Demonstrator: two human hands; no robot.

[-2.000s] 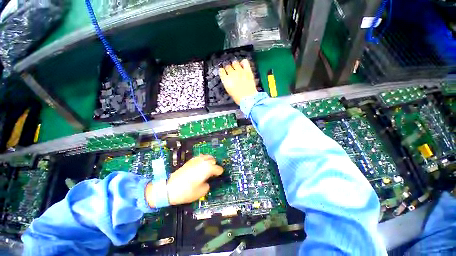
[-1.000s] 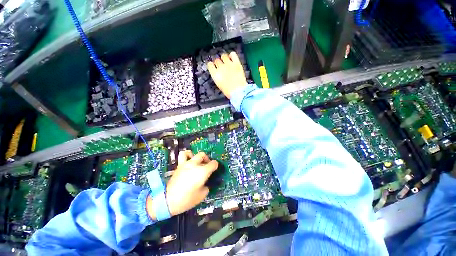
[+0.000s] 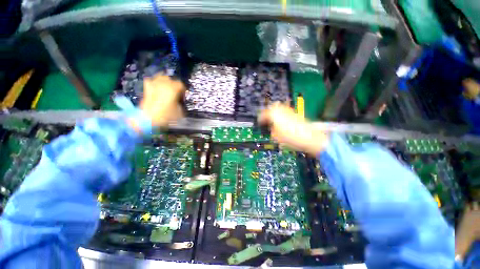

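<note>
My left hand [image 3: 162,101], blurred, is at the front right part of the left bin of dark blocks [image 3: 130,78]. A pale strap [image 3: 125,104] is near its wrist. My right hand [image 3: 290,127], also blurred, is just in front of the right bin of grey blocks [image 3: 263,86], above the rail. Blur hides whether either hand holds a part. The middle bin [image 3: 212,89] holds small silver-white components. The main circuit board [image 3: 245,184] lies uncovered in its black pallet [image 3: 207,231], with a narrow circuit board [image 3: 237,134] along its rear.
More boards in pallets lie to the left [image 3: 166,178] and right [image 3: 432,171]. A blue coiled cord [image 3: 167,29] hangs over the left bin. A clear plastic bag [image 3: 287,46] and a yellow tool [image 3: 300,106] lie behind the rail. Another person's hand [image 3: 468,226] shows at lower right.
My left hand has moved from above the board up to the left bin. My right hand has left the right bin's contents and come forward. The view has shifted and the board is uncovered.
</note>
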